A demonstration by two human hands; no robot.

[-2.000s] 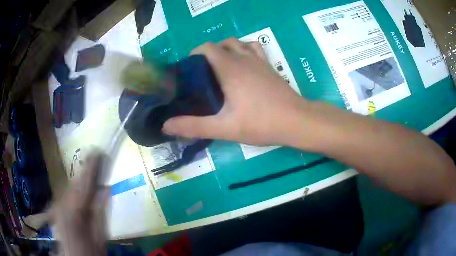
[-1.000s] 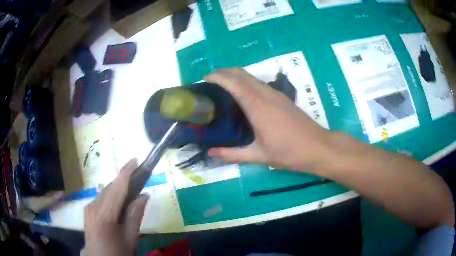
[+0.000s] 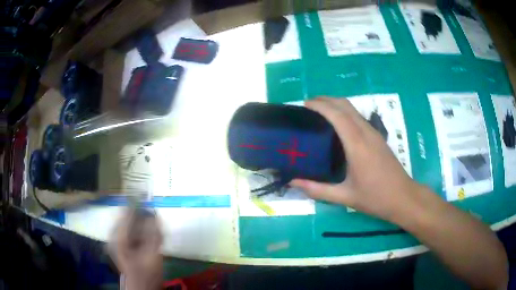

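Observation:
My right hand (image 3: 368, 158) grips the right end of a dark blue-black speaker (image 3: 277, 139) above the bench. The speaker lies on its side with a red minus and a red plus facing up; a thin dark strap (image 3: 274, 184) hangs from its near side. My left hand (image 3: 137, 241), strongly blurred at the lower left, is closed around the dark grip of the mallet. The mallet's shaft and head show only as a blurred streak (image 3: 116, 127) left of the speaker, apart from it.
Dark button panels with red marks (image 3: 195, 50) lie at the back left, with a dark block (image 3: 148, 46) beside them. A cardboard tray (image 3: 113, 73) at left holds several upright speakers (image 3: 71, 110). Green printed sheets (image 3: 356, 73) cover the right side. A black strip (image 3: 362, 233) lies near the front edge.
The mallet has swung off the speaker to the left and is now blurred. The speaker's red plus and minus now show fully. The view has shifted left; my right hand still holds the speaker.

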